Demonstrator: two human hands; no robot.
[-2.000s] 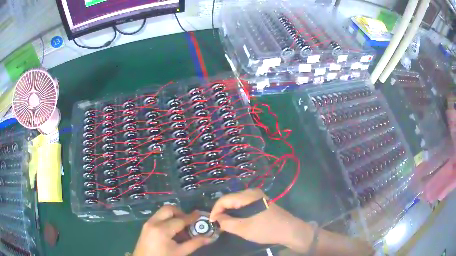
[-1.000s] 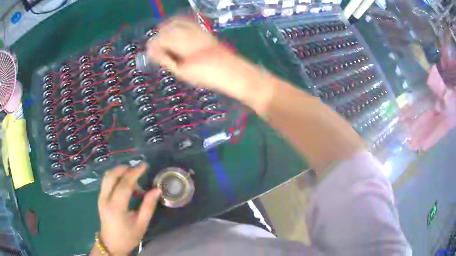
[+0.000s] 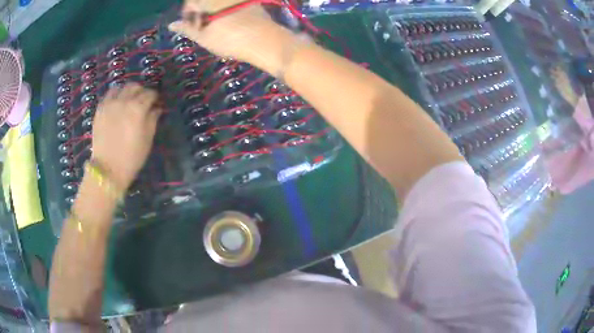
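Observation:
The round silver-gold test fixture point(image 3: 231, 239) with a pale centre lies on the green mat near the front edge, and no hand touches it. The clear blister tray point(image 3: 241, 177) holds rows of shiny dark wired components point(image 3: 233, 84) with thin red leads. My left hand point(image 3: 127, 123) is over the tray's left half, fingers bent down among the components; its fingertips are blurred and whether they grip one is hidden. My right hand point(image 3: 228, 36) is over the tray's far edge, closed around the dark, blurred test probe point(image 3: 194, 17), with a red cable point(image 3: 241, 8) trailing over the hand.
A second filled blister tray point(image 3: 456, 78) lies at the right. A pink fan point(image 3: 9, 84) and a yellow strip point(image 3: 25, 179) are at the left edge. Blue tape point(image 3: 296, 218) crosses the mat. A cardboard box point(image 3: 378, 263) is below the bench edge.
My left hand has left the fixture and moved up over the tray. My right hand has moved slightly up and left, and the red cable now shows over it. The fixture now stands free of both hands.

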